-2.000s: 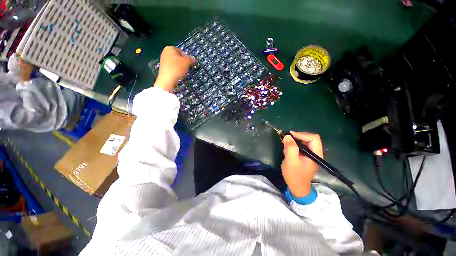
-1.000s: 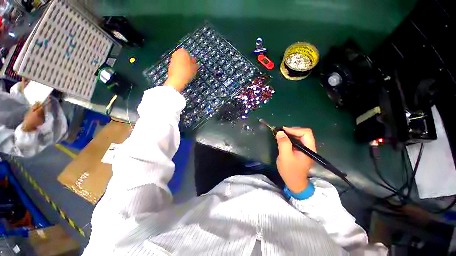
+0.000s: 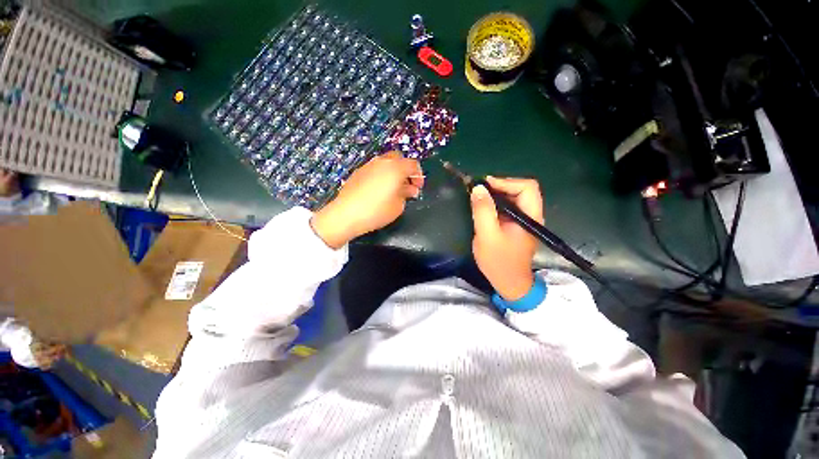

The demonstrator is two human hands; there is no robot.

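My right hand (image 3: pixel 507 235) holds the black soldering iron (image 3: pixel 543 235) like a pen, its thin metal tip pointing up-left beside the pile. My left hand (image 3: pixel 375 195) is at the lower right edge of the clear blister tray (image 3: pixel 305 99), fingers bent and fingertips together, just left of the iron tip. Whether the fingers hold a small part is too small to tell. The tray's pockets hold silvery-dark pieces. A loose pile of red, blue and white small components (image 3: pixel 424 125) lies between the tray and the iron tip.
The yellow-rimmed tip cleaner tin (image 3: pixel 498 52), a red oval item (image 3: pixel 435 61) and a small metal-and-blue part (image 3: pixel 418 31) stand behind. The black soldering station (image 3: pixel 687 143) and cables are right. A perforated rack (image 3: pixel 63 99), a brown cardboard box (image 3: pixel 166 296) and another person's hand (image 3: pixel 47 354) are left.
My left hand has moved from over the tray down and right, beside the iron tip. The bench view has shifted up and left. A brown box-like surface now shows at lower left.
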